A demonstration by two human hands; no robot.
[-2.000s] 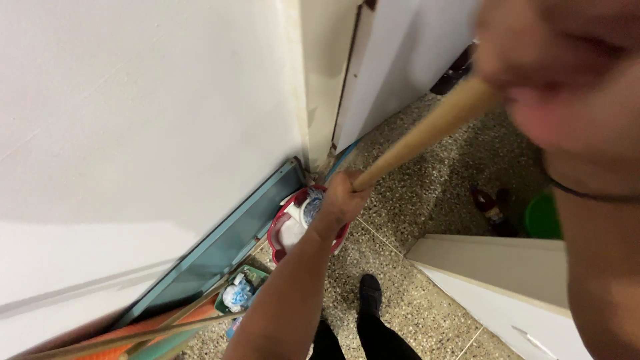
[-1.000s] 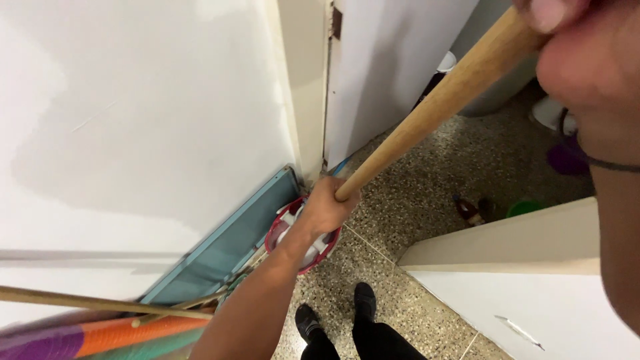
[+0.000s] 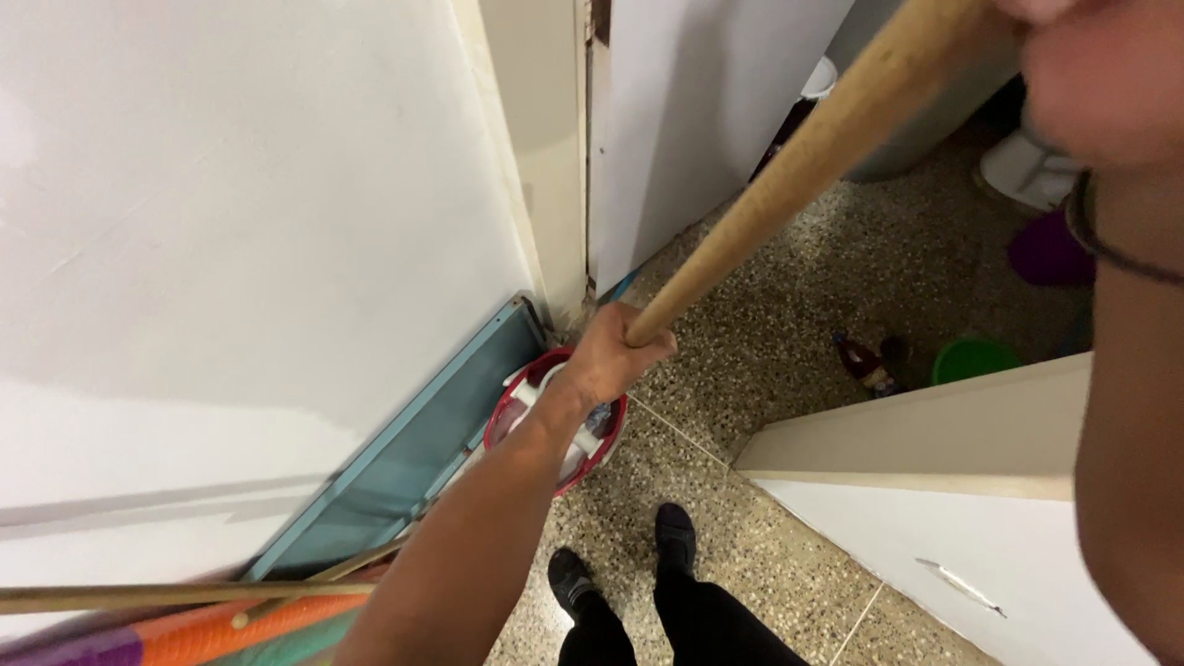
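A thick wooden pole [image 3: 795, 166] runs from the upper right down to the middle of the head view. My left hand [image 3: 615, 353] is closed round its lower part, above a red-rimmed bucket [image 3: 618, 435] on the speckled floor. White plastic parts [image 3: 578, 455] show inside the bucket, partly hidden by my forearm. My right hand [image 3: 1091, 88], blurred and cut off by the top edge, grips the upper part of the pole. The pole's lower end is hidden beneath my left hand.
A blue metal panel [image 3: 416, 425] leans on the left wall beside other wooden sticks [image 3: 185, 594] and an orange ribbed roll [image 3: 250, 629]. An open door [image 3: 694, 120], a wall end [image 3: 925, 435], a bottle [image 3: 865, 363] and a green basin [image 3: 971, 359] stand or lie to the right.
Both hands stay on the pole. The view has shifted, and more of the doorway's far side shows than two seconds ago.
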